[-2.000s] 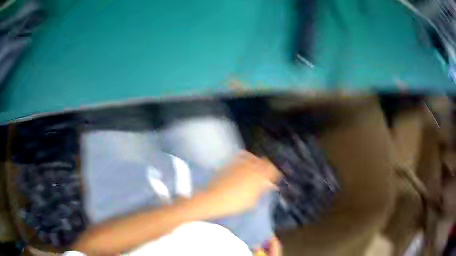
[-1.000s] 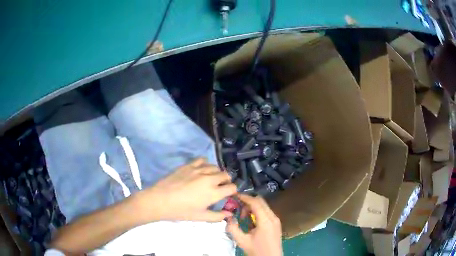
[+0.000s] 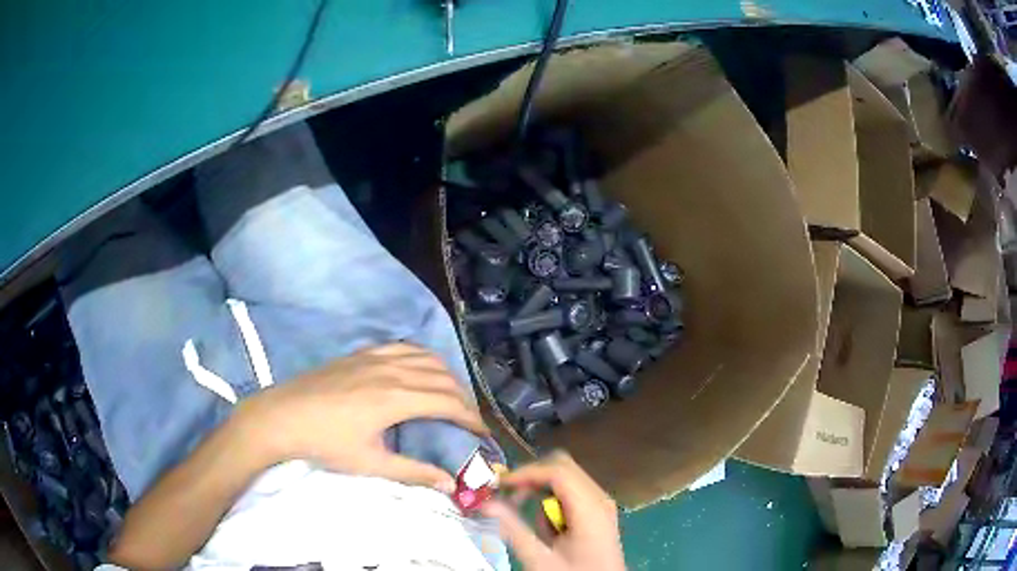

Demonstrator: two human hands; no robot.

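Observation:
A small red and white thing, perhaps a packet [image 3: 476,483], is between my two hands at my lap, low in the middle. My left hand [image 3: 362,410] reaches in from the left with its fingers spread over the trousers, its thumb tip at the red thing's left edge; I cannot tell if it grips. My right hand [image 3: 571,519] is at its right side, with thumb and index finger pinching that edge. A small yellow thing [image 3: 553,513] shows within my right hand. The lower part of my right hand is cut off by the bottom edge.
An open carton [image 3: 736,279] with many dark grey handheld fans [image 3: 574,284] stands right of my legs. The green bench edge [image 3: 390,84] crosses above, with a steel bit tip [image 3: 449,25] and black cable [image 3: 540,78]. More cartons [image 3: 853,323] lie far right; dark parts [image 3: 61,446] are at left.
The view has steadied and shifted, so the bench and carton sit higher and further left. Both hands stay together at the lap; the red thing now shows more, with a white face.

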